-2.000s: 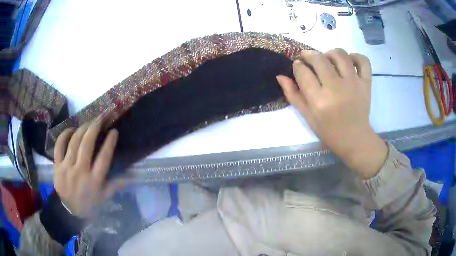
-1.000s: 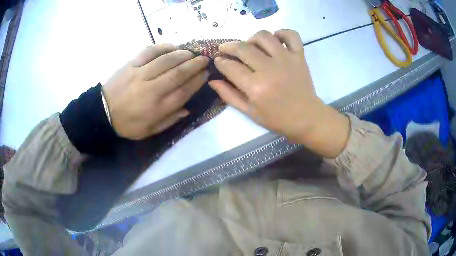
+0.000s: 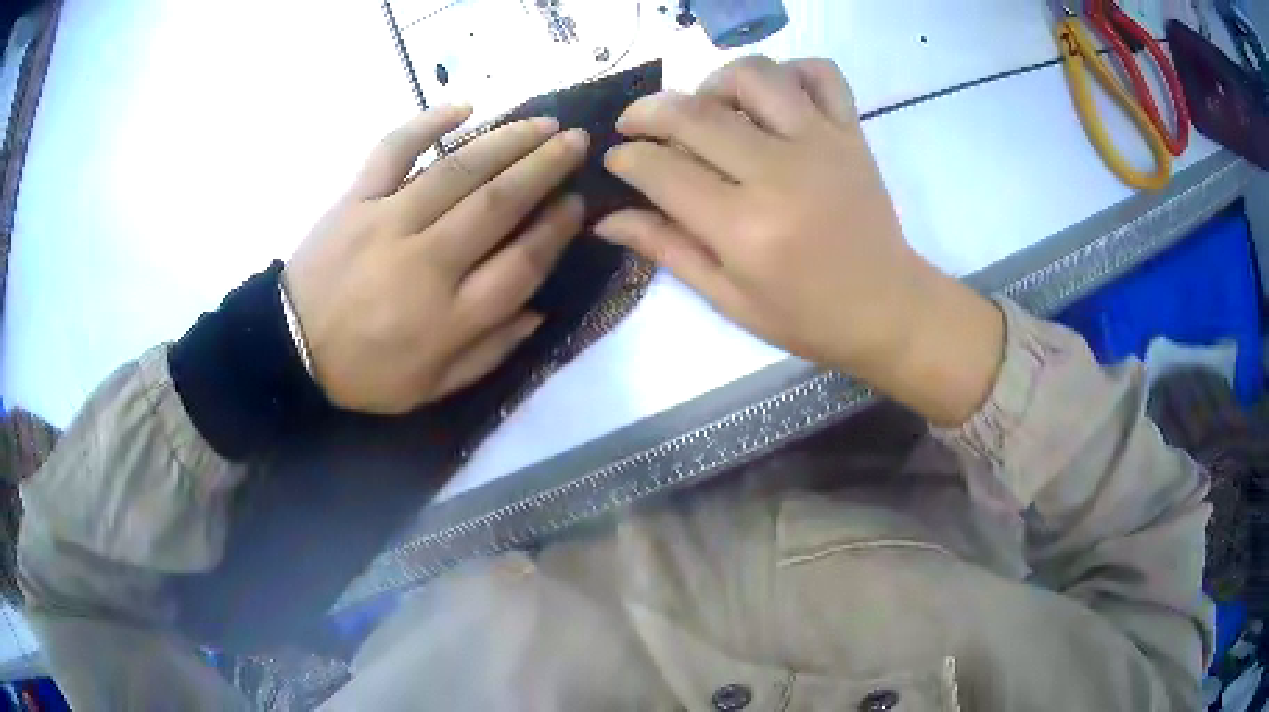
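The curved tweed piece (image 3: 608,309) lies on the white table with its black lining (image 3: 592,109) facing up. Its brown-grey checked edge shows along the side nearest me, and its near end hangs over the table edge. My left hand (image 3: 425,264) lies flat on the black side, fingers pointing at the needle plate area. My right hand (image 3: 779,223) is at the piece's far right end, fingertips on or at the black layer. Whether the right fingers pinch the cloth is hard to tell. The needle plate area (image 3: 557,21) is just beyond the piece, cut off by the top edge.
Scissors with orange-yellow and red handles (image 3: 1113,111) lie at the upper right. A dark red flat object (image 3: 1218,91) is beside them. A grey-blue block (image 3: 740,20) is at the top. A measuring-tape strip (image 3: 668,466) runs along the table edge. Blue plastic (image 3: 1162,299) shows below right.
My left hand has come over beside my right hand, and the view has turned. Since the second frame, the tweed top edge is hidden and the black side shows between my fingertips.
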